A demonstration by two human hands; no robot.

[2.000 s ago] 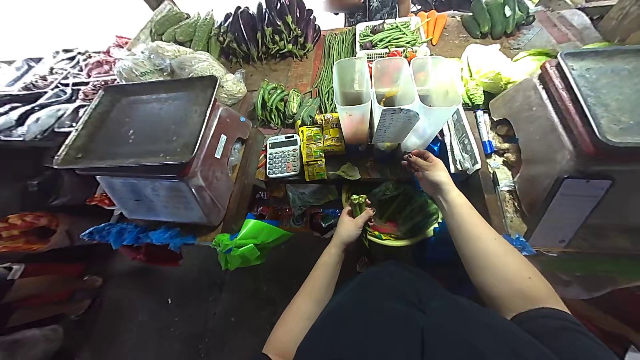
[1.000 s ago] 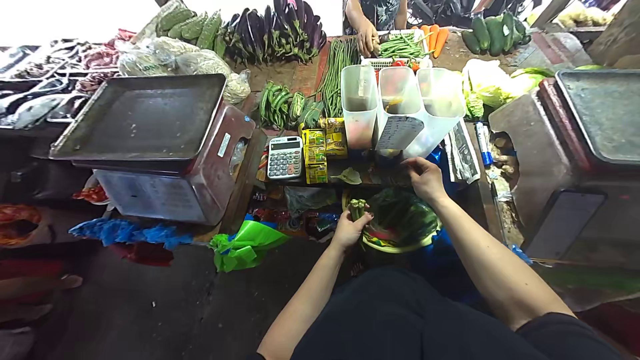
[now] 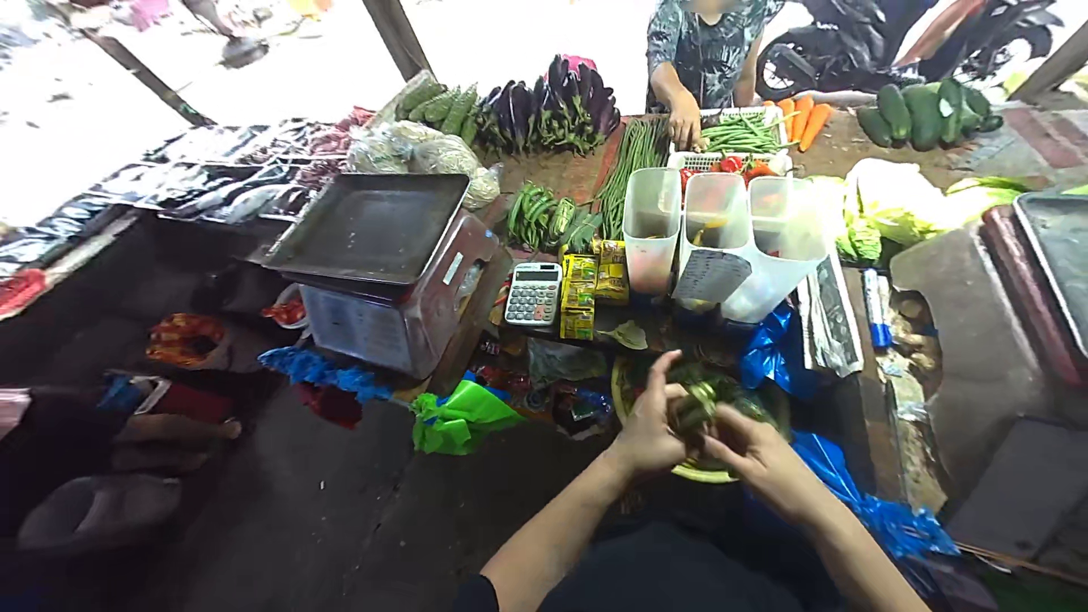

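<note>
My left hand (image 3: 653, 425) holds a small bundle of green vegetable stems (image 3: 699, 406), its index finger sticking up. My right hand (image 3: 748, 446) is at the right side of the same bundle, fingers bent against it; a little blur hides the exact contact. Both hands are over a yellow-rimmed basin (image 3: 707, 476) with dark green contents. Beyond them stand three translucent plastic containers, the middle one (image 3: 716, 204) with a written paper sheet (image 3: 711, 276) in front. A calculator (image 3: 533, 295) and yellow sachets (image 3: 579, 293) lie left of these containers.
Weighing scales with a metal tray (image 3: 370, 225) stand at left; another scale tray (image 3: 1058, 246) is at right. Eggplants (image 3: 552, 110), long beans (image 3: 631, 170), carrots (image 3: 803, 119) and cabbages (image 3: 897, 204) line the stall. Across it, a person's hand (image 3: 685, 123) reaches to the green beans (image 3: 741, 133).
My right hand has come down from beside the clear containers to the bundle in my left hand. The person across came into view and remains by the green beans. The view has shifted.
</note>
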